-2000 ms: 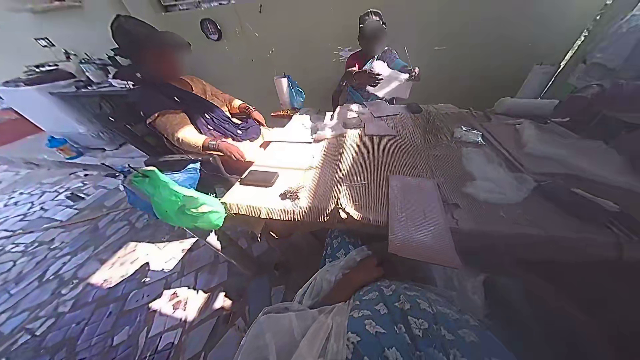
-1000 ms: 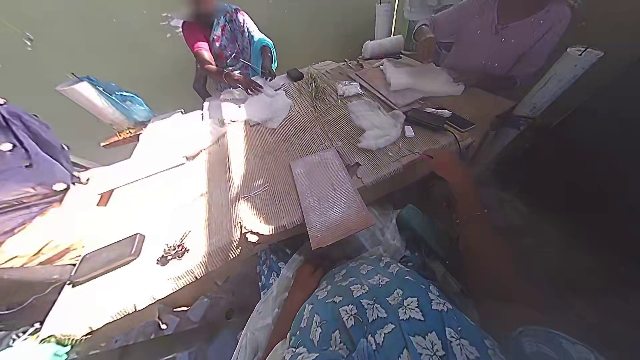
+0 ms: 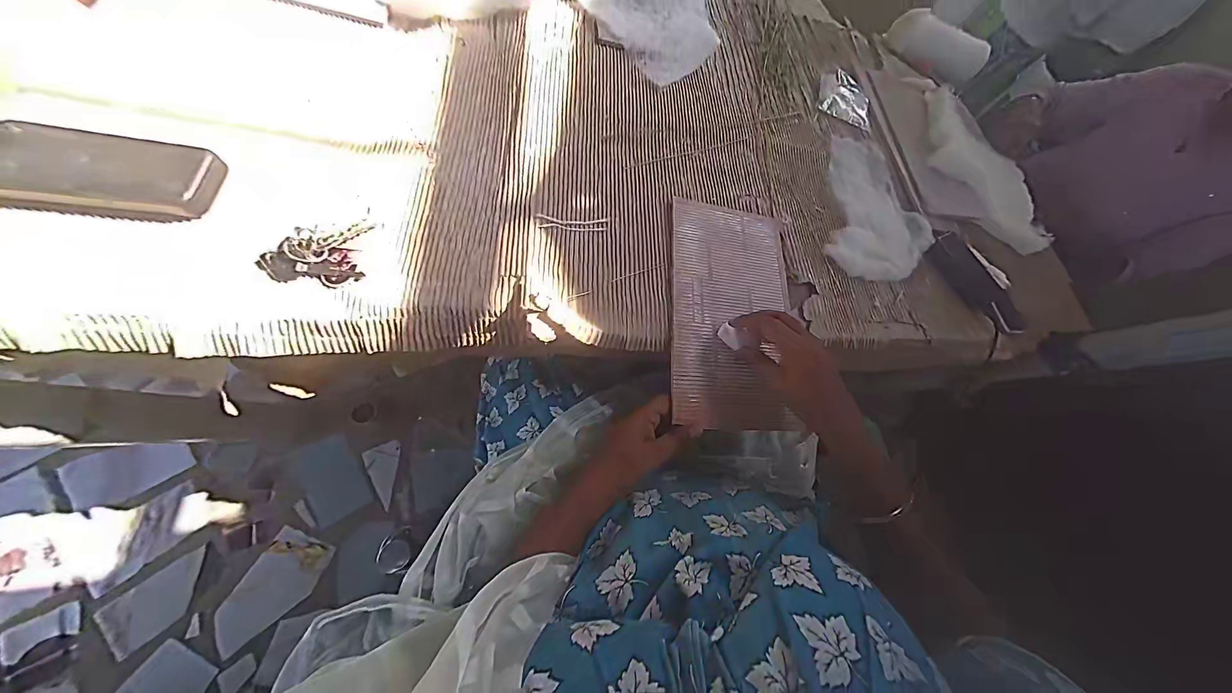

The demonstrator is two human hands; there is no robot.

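Note:
A flat rectangular board with fine ridges [image 3: 724, 260] lies partly on the table, its near end jutting over the edge above my lap. At its lower left corner, my left hand [image 3: 640, 438] grips the board, with the thumb by the near edge. A small white piece [image 3: 731, 335], whose material I cannot tell, is pinched between the fingers of my right hand [image 3: 784, 361], which rests over the right half of the board. The lower palm of my left hand is in shadow.
The table has a ribbed mat cover [image 3: 616, 144]. On it are a bunch of keys [image 3: 313, 258], a dark oblong case [image 3: 106, 171], white fibre wadding [image 3: 876, 217] and a crumpled clear packet [image 3: 844, 99]. A person in a mauve garment [image 3: 1136, 173] sits at the right.
My right hand has moved left from the table's edge onto the board and now holds a small white piece. My left hand has come up to the board's near corner. The view has tilted down.

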